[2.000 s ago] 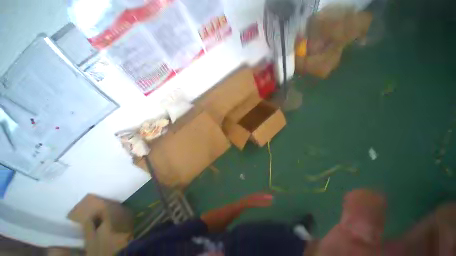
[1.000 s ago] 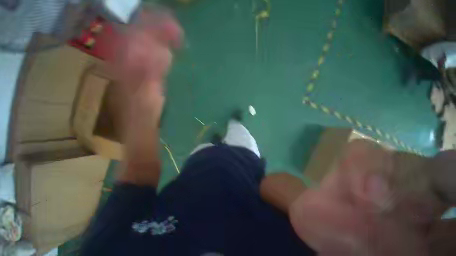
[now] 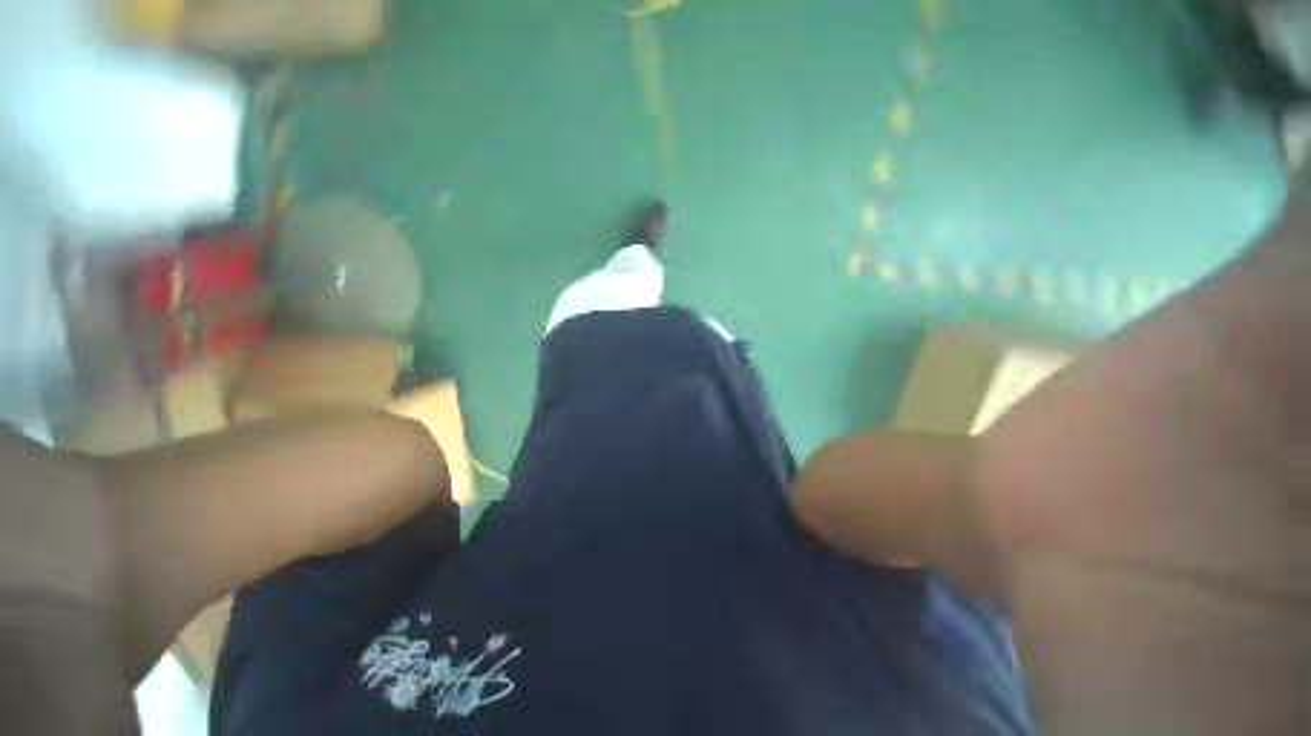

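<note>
Both my arms are raised close to the camera, bent at the elbow. My left hand (image 3: 51, 590) is a blurred patch of skin cut off by the left edge, with no fingers to be made out. My right hand (image 3: 1179, 475) is large and blurred at the right edge, also cut off, its fingers hidden. I cannot see anything held in either. A brown carton (image 3: 942, 381) stands on the floor beyond my right forearm. Another brown carton (image 3: 316, 377) shows beyond my left forearm.
Green floor (image 3: 748, 130) lies ahead, with yellow-and-black tape (image 3: 873, 216) forming a corner. At the left are a grey round base (image 3: 342, 273), a red box (image 3: 209, 295) and a brown box (image 3: 281, 22). A dark shape shows top right. My shoe (image 3: 650, 224) is on the floor.
The view has turned down and away from the wall. My left hand has moved from above the open carton to the left edge. My right hand has moved closer to the right edge.
</note>
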